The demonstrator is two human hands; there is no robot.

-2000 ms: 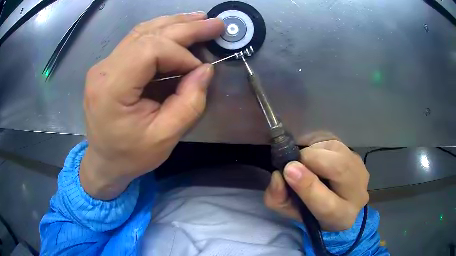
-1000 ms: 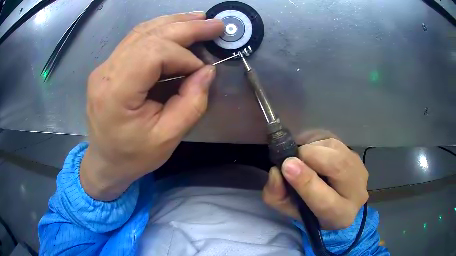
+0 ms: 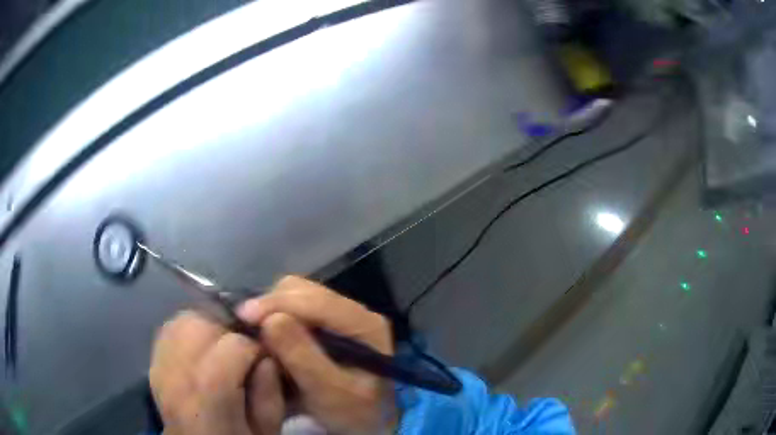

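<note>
The black disc unit point(image 3: 107, 265) with a silver-white centre lies on the metal bench at the left, blurred. My right hand point(image 3: 328, 357) holds the dark handle of the soldering iron point(image 3: 374, 361). The iron's tip is at the disc's right edge; I cannot tell whether it touches. My left hand point(image 3: 200, 374) is curled beside and partly behind my right hand, blurred and cut off by the bottom edge. No solder wire shows in it, and its fingertips are partly hidden.
The brushed-metal bench point(image 3: 255, 178) runs diagonally, with a dark rail behind it. Thin dark tweezers point(image 3: 12, 314) lie at the far left. A black cable point(image 3: 489, 225) hangs beyond the bench edge. Blurred yellow-and-black point(image 3: 585, 68) and blue point(image 3: 536, 127) objects show at the upper right.
The view has swung right and blurred, so the disc shows smaller at the left. My left hand has left the disc and is drawn back beside my right hand, which still holds the iron.
</note>
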